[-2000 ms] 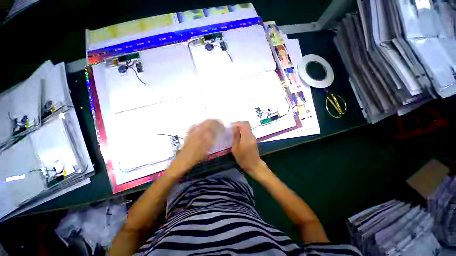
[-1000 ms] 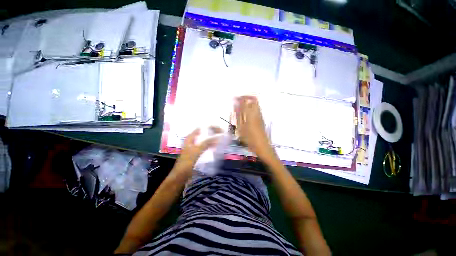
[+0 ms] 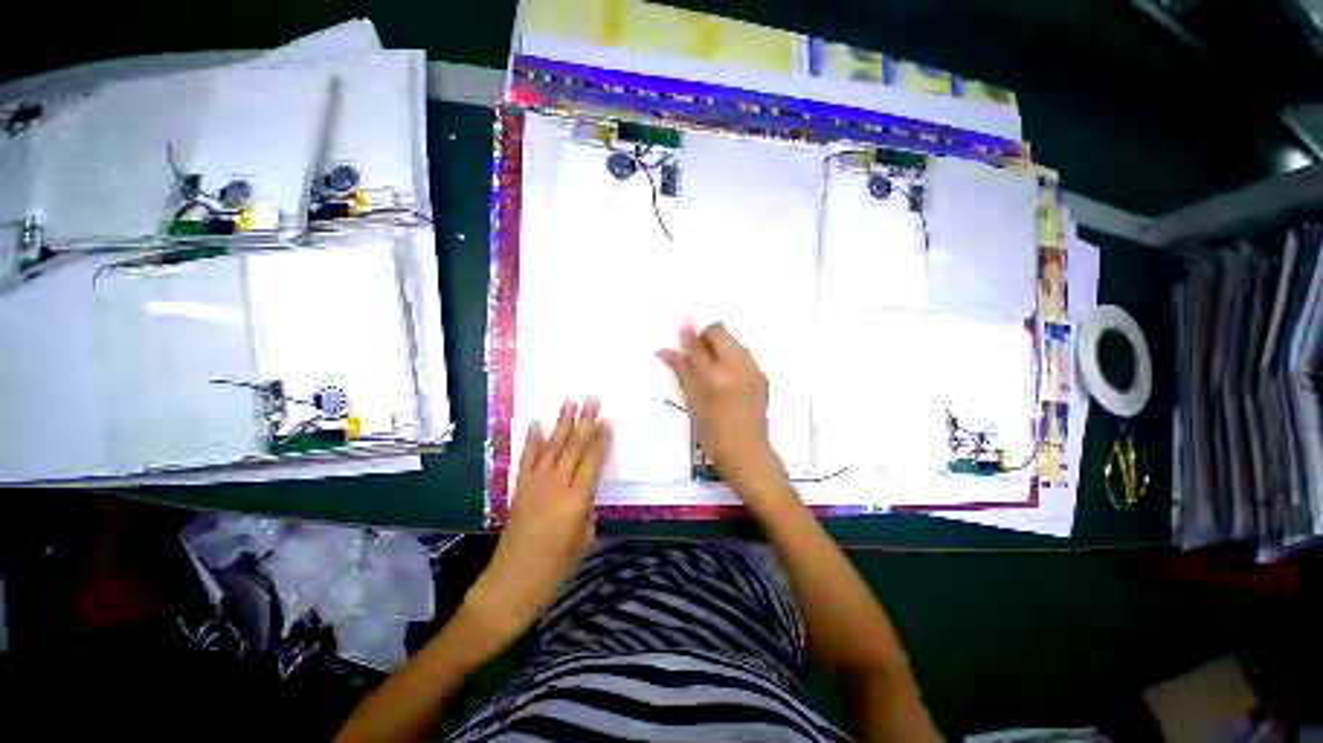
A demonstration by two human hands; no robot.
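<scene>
Several thin white panels [image 3: 726, 247] lie in a grid on a printed sheet with purple and red borders [image 3: 507, 290]. Green circuit boards [image 3: 649, 137] with dark round discs [image 3: 879, 187] and thin wires sit at the panel edges. My left hand [image 3: 563, 472] lies palm down on the lower left panel, fingers slightly apart, holding nothing visible. My right hand [image 3: 723, 392] is over the lower middle of the panels, fingers bent, and partly covers a circuit module. Glare hides whether its fingertips pinch anything.
A panel stack with modules [image 3: 160, 341] lies left. A white tape roll [image 3: 1114, 399] and yellow-handled scissors [image 3: 1126, 470] lie right. Folded sheet bundles [image 3: 1248, 392] stand far right. Crumpled translucent waste [image 3: 356, 581] is below the bench edge at left.
The white crumpled piece in my left hand is gone from it, and that hand now lies flat on the panel. My right hand has moved slightly lower in view. The camera view has turned left.
</scene>
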